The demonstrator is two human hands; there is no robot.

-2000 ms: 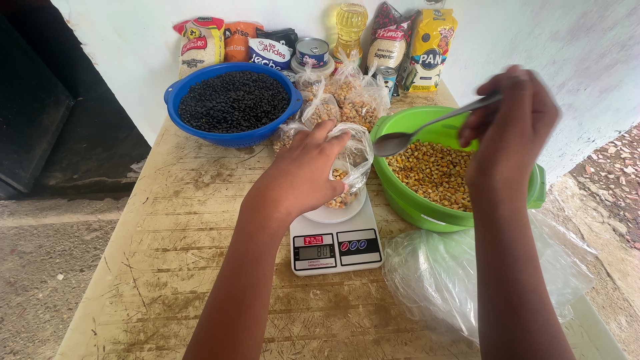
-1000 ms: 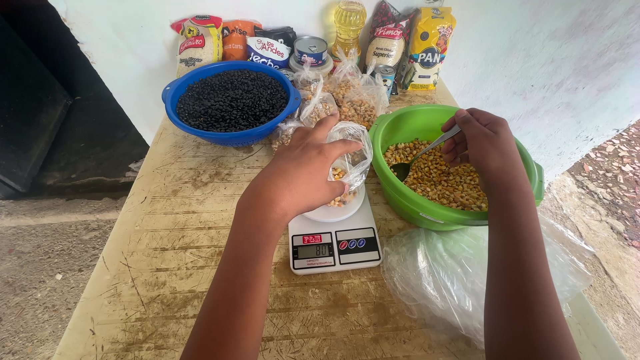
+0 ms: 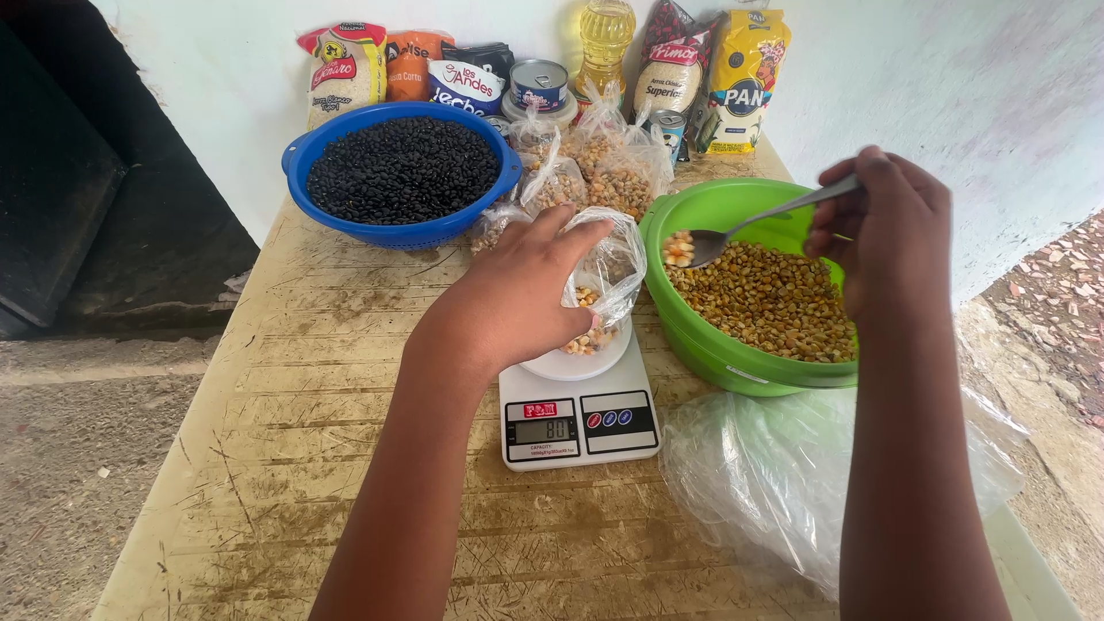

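My left hand (image 3: pixel 526 289) holds a clear plastic bag (image 3: pixel 614 267) upright by its mouth. Corn kernels lie in the bag, which rests on the round white plate of a digital kitchen scale (image 3: pixel 578 423); its display reads 80. In my right hand (image 3: pixel 893 224) is a metal spoon (image 3: pixel 709 246), its bowl carrying some corn kernels just right of the bag's mouth. Below the spoon stands a green plastic bowl (image 3: pixel 681 345) of dried corn kernels (image 3: pixel 768 302). My left palm and part of the bag's far side are hidden.
A blue colander (image 3: pixel 397 231) of black beans stands at the back left. Several tied bags of corn (image 3: pixel 621 185) sit behind my left hand. Packaged food, cans and an oil bottle (image 3: pixel 604 43) line the wall. Loose clear plastic bags (image 3: pixel 768 474) lie in front of the green bowl.
A second ago the spoon was down in the corn of the green bowl; now it is raised, carrying kernels, and nearer the bag. My left hand stays at the bag.
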